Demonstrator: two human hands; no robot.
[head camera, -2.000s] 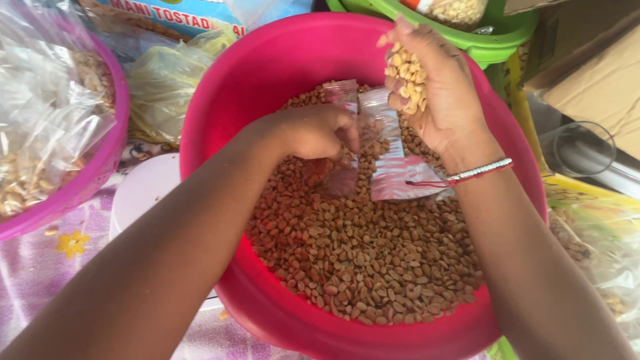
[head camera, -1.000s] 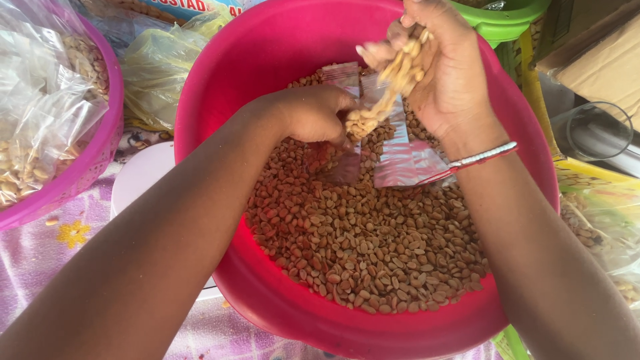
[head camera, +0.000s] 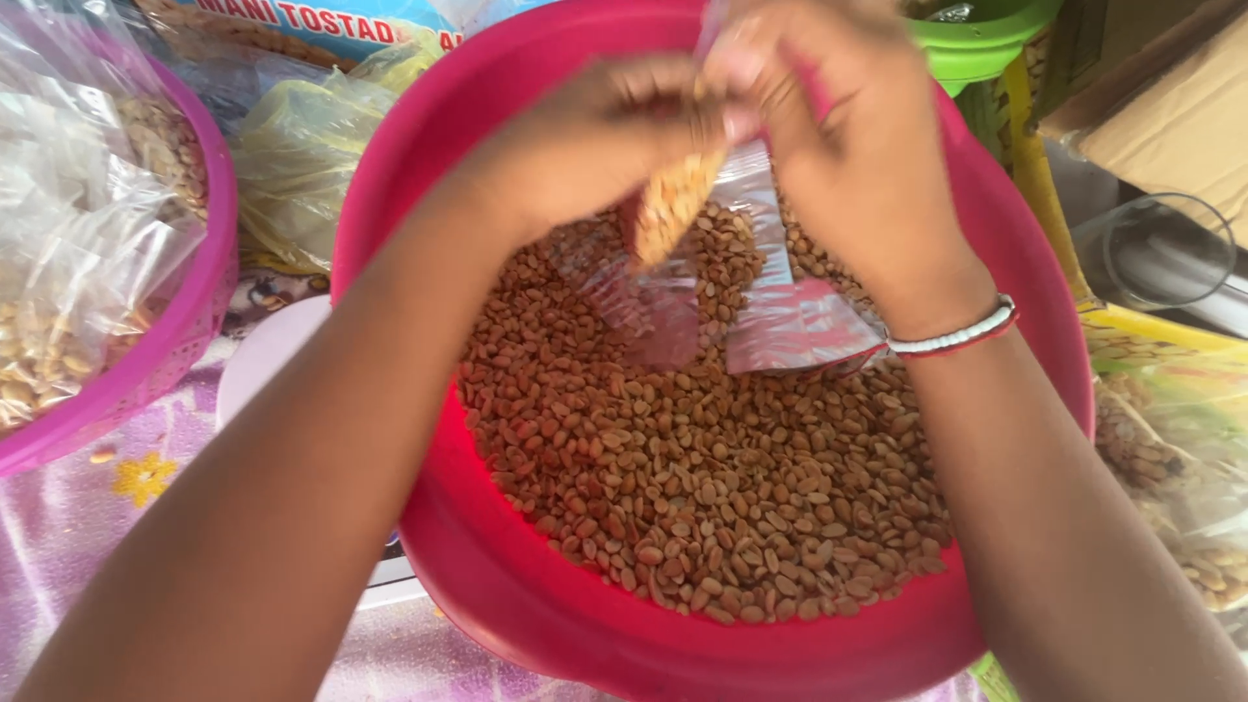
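A large pink plastic tub (head camera: 546, 614) holds a deep layer of shelled peanuts (head camera: 741, 487). Above it, my left hand (head camera: 604, 136) grips a small clear plastic bag with peanuts in its lower end (head camera: 678, 210). My right hand (head camera: 829, 117), blurred, meets the left at the top of this bag, its fingertips pinching there. A beaded white and red bracelet (head camera: 951, 330) circles the right wrist. Flat clear plastic bags (head camera: 795, 327) lie on the peanuts under the hands. The bag's mouth is mostly hidden by fingers.
At left stands a magenta basket (head camera: 219, 224) with peanuts and clear plastic bags. A yellowish plastic bag (head camera: 302, 156) lies behind. A green container (head camera: 975, 44), a cardboard box (head camera: 1170, 117) and a clear round vessel (head camera: 1170, 249) are at the right. A patterned purple cloth (head camera: 58, 546) lies beneath.
Two seconds ago my right hand held loose peanuts; one second ago they were falling toward my left hand. Now both hands are together at the filled bag, raised above the peanuts.
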